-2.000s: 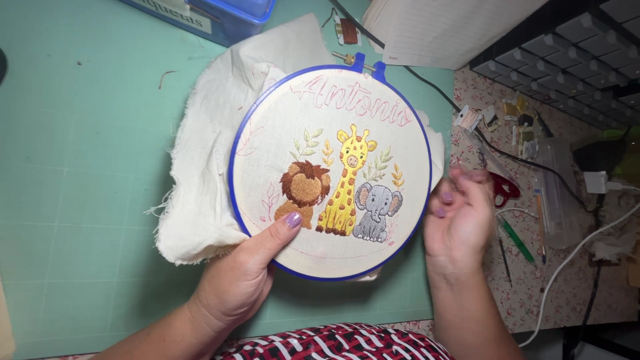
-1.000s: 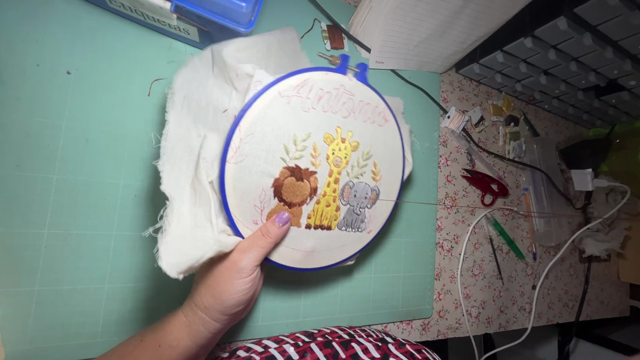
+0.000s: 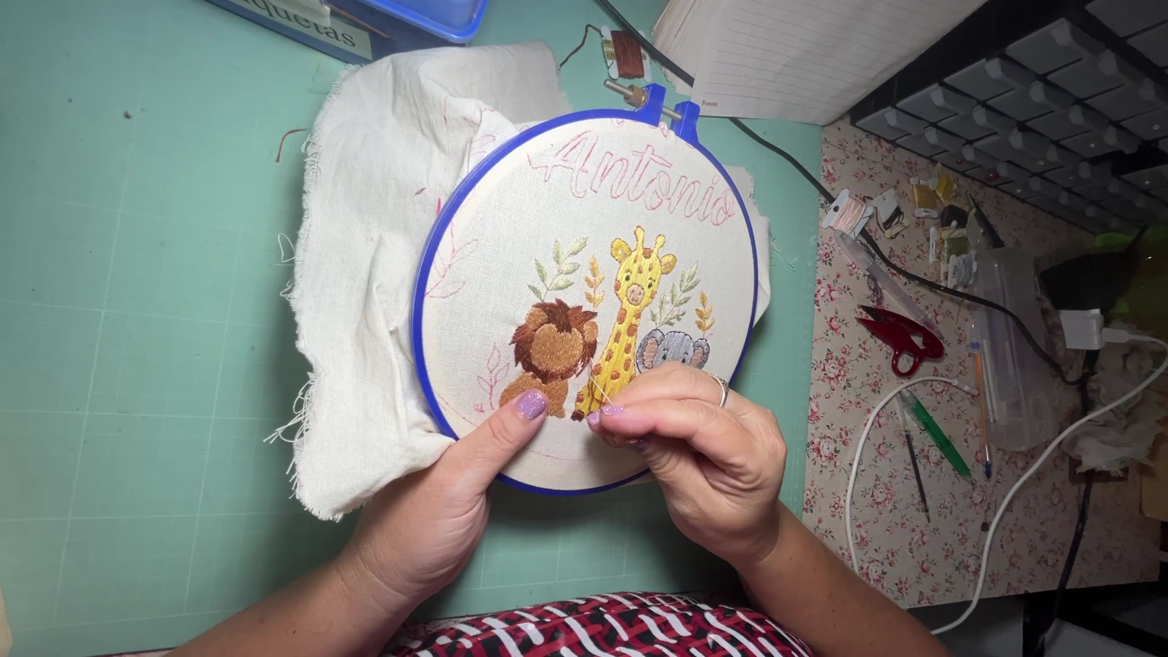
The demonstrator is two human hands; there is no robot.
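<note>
My left hand grips the lower left rim of a blue embroidery hoop, its thumb on the cloth by the embroidered lion. White fabric with frayed edges is stretched in the hoop and spills out at the left. An embroidered giraffe stands mid-hoop, and an embroidered elephant is partly hidden behind my right hand. That hand's thumb and forefinger are pinched over the giraffe's feet, with a thin needle or thread at the fingertips. Pink drawn lettering runs across the top.
Red thread snips, a green pen and a white cable lie at the right on flowered cloth. Thread bobbins lie above them. A blue box, a notebook and small drawers stand at the back.
My right hand was open beside the hoop, then out of view with a thread stretched right from the hoop. Now it is back over the lower part of the embroidery, fingers pinched.
</note>
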